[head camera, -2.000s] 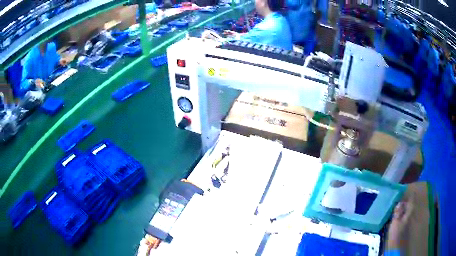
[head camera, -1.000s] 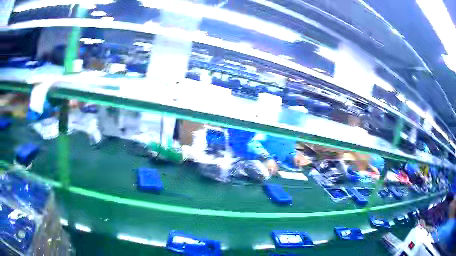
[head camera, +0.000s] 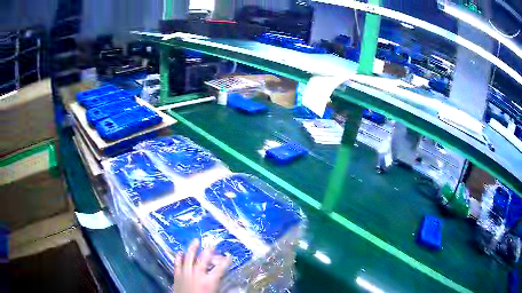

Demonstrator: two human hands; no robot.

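Several blue plastic housings (head camera: 252,206) in clear crinkled film (head camera: 129,229) lie in a layer on a stack in front of me, with light strips between them. My left hand (head camera: 197,272) is at the bottom, over the near housing (head camera: 186,220). Its fingers are spread and grip nothing that I can see; whether they touch the film is unclear. The wrist is cut off by the lower edge. My right hand is not in view.
Behind are unbagged blue housings (head camera: 123,120) on a cardboard-edged stack (head camera: 163,117). Cartons (head camera: 28,200) stand at left. The green bench (head camera: 297,189) carries loose housings (head camera: 286,152). A green post (head camera: 341,166) and overhead shelf (head camera: 400,106) are at right.
The view has swung left, away from the gantry machine and along the bench, to the film-covered stack. My left hand now shows over it; no hand of mine showed one second ago.
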